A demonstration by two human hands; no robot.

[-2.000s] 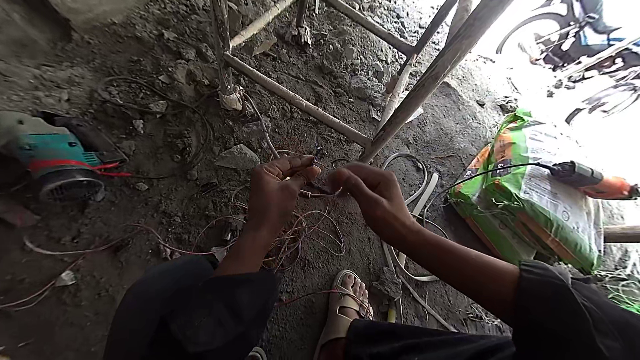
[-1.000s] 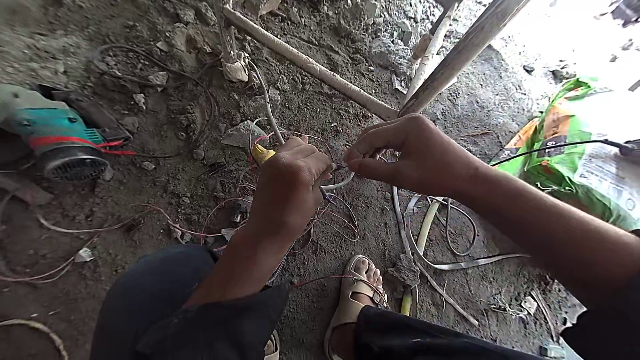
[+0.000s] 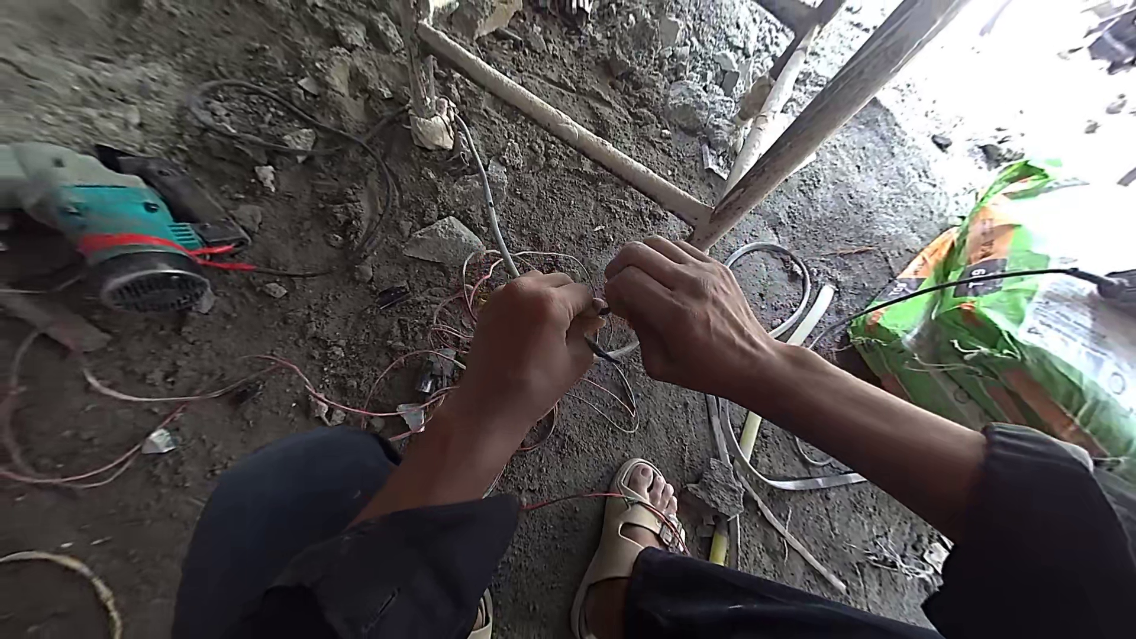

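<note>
My left hand [image 3: 532, 342] is closed around a cable whose dark part shows between the two hands; a black end [image 3: 602, 351] sticks out below the fingers. Against it, my right hand [image 3: 683, 311] pinches the same dark part with thumb and fingers, the tips largely hidden. A grey cable [image 3: 488, 200] runs from the foot of the metal frame down to my left hand. Thin red and white wires [image 3: 453, 328] lie tangled on the soil beneath and left of the hands.
A teal power tool [image 3: 115, 213] lies at the left. The legs and bars of a metal frame [image 3: 568, 129] stand ahead. Green and white sacks [image 3: 1003, 328] lie at right, with a black cord across them. Flat grey cable [image 3: 763, 479] and a stone [image 3: 717, 488] are near my sandalled foot [image 3: 635, 524].
Both hands have stayed close together. The yellow item that showed by my left hand one second ago is no longer plainly visible. My right hand's fingers have closed in beside the left.
</note>
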